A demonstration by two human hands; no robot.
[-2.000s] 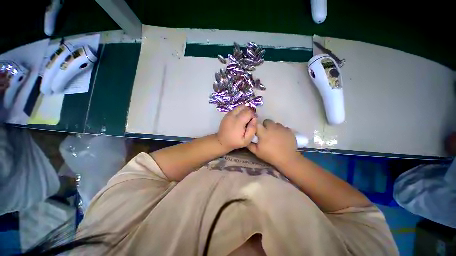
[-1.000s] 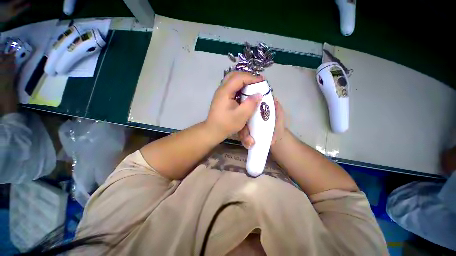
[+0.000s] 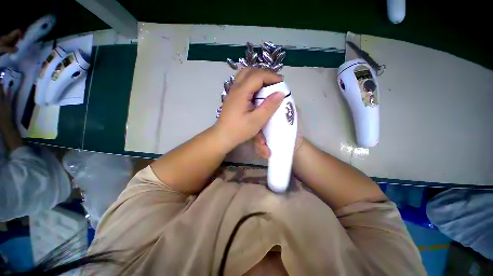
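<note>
A white handheld device (image 3: 280, 145) is held upright in front of my chest, wide head up and handle down. A shiny silver oval part (image 3: 290, 113) sits in its side. My left hand (image 3: 246, 108) grips the head, with the thumb across the front. My right hand (image 3: 298, 137) is mostly hidden behind the device and holds it from behind. A pile of small shiny oval parts (image 3: 267, 55) lies on the pale mat (image 3: 184, 108), partly covered by my left hand.
Another white device (image 3: 363, 116) lies on the mat at right, with a slim dark tool (image 3: 365, 55) behind its head. Two white devices (image 3: 69, 75) lie on paper at left. A neighbour's hand (image 3: 10, 42) is beside a device. The dark green belt (image 3: 259, 16) runs beyond.
Two seconds ago both hands were low at the mat's edge, with the device mostly hidden. They have since raised it upright. At left, the neighbour's device has been lifted.
</note>
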